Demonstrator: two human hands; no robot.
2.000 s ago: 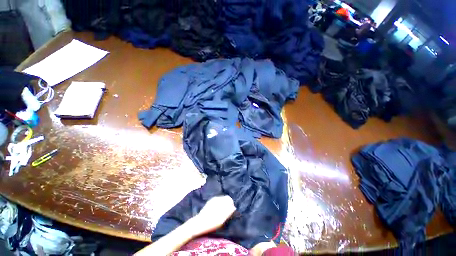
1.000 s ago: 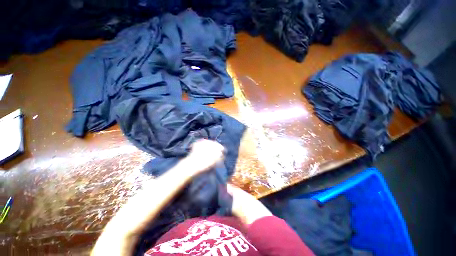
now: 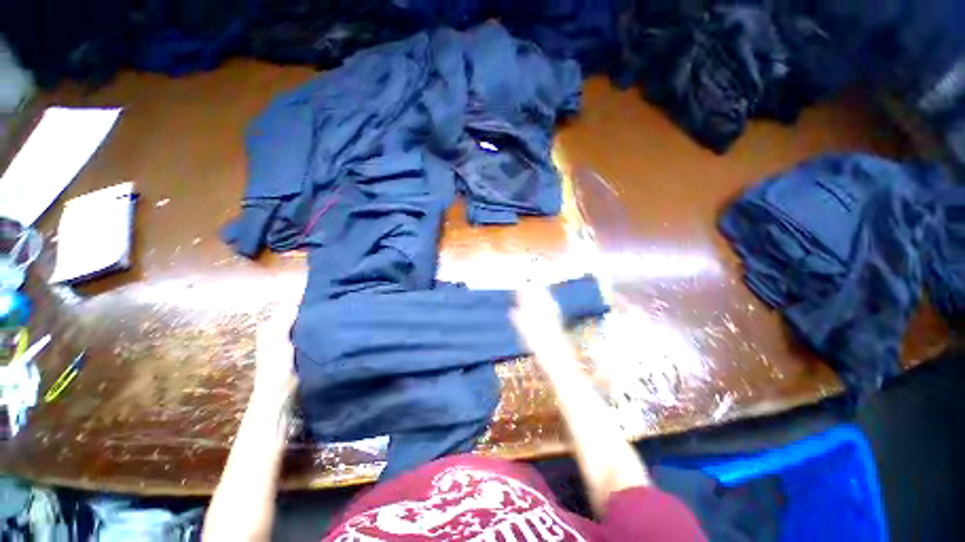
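A dark navy-grey jacket (image 3: 397,376) lies in front of me with its matte side up and a sleeve (image 3: 423,323) stretched sideways to the right. My left hand (image 3: 277,344) is blurred at the jacket's left edge; its fingers are partly hidden by the cloth. My right hand (image 3: 538,315) lies on the sleeve near its right end; it is blurred, and its finger grip is unclear. Beyond, a loose jacket pile (image 3: 370,138) touches this jacket. It shows a small white label and a thin red mark.
A jacket stack (image 3: 825,233) sits at the right table edge, above a blue bin (image 3: 836,487) holding dark cloth. Dark garments (image 3: 730,64) line the far edge. At left are a white sheet (image 3: 58,159), a pad (image 3: 95,233) and yellow-green snips (image 3: 66,378).
The jacket has turned from bunched, shiny lining to matte cloth, with its sleeve drawn out to the right. My hands have moved apart from the middle. The view has shifted left.
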